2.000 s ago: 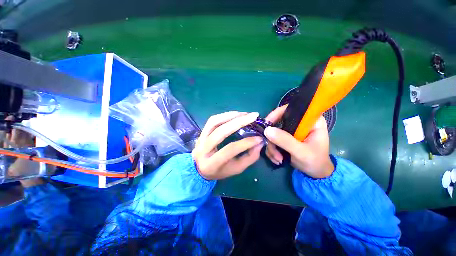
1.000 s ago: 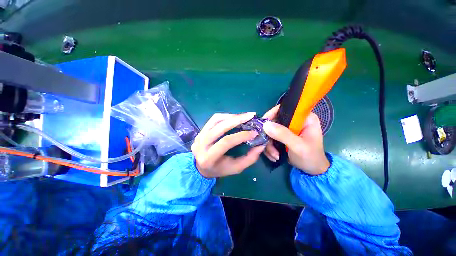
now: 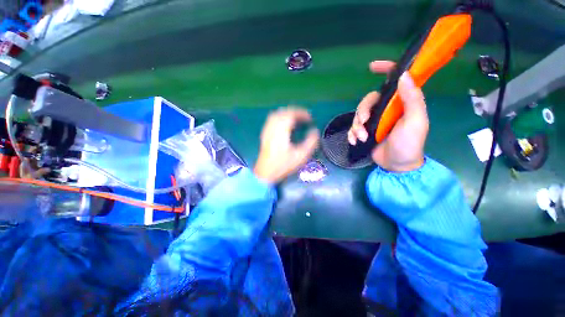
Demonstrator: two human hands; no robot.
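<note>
The black-and-orange electric screwdriver (image 3: 427, 56) is in my right hand (image 3: 399, 127), its lower end over the round mesh-bottomed dish (image 3: 337, 143). A small shiny round unit (image 3: 313, 171) lies on the green bench, left of the dish and near its rim. My left hand (image 3: 286, 145) is blurred, just above and left of that unit, not touching it. Its thumb and fingers are apart and curved around a gap, with no held thing visible. The driver bit cannot be made out.
More round units lie farther back: one at centre (image 3: 299, 60), one at right (image 3: 488, 65), a small one at left (image 3: 103, 90). A blue box (image 3: 130, 161) with tubes and a clear plastic bag (image 3: 201, 155) stand left. A metal bar (image 3: 526, 77), white paper (image 3: 484, 145) and dark reel (image 3: 526, 148) are right.
My hands have moved apart. The unit held in my left fingers is gone from them, and one now lies on the bench. The screwdriver has moved up and right, uncovering the dish. The view has shifted.
</note>
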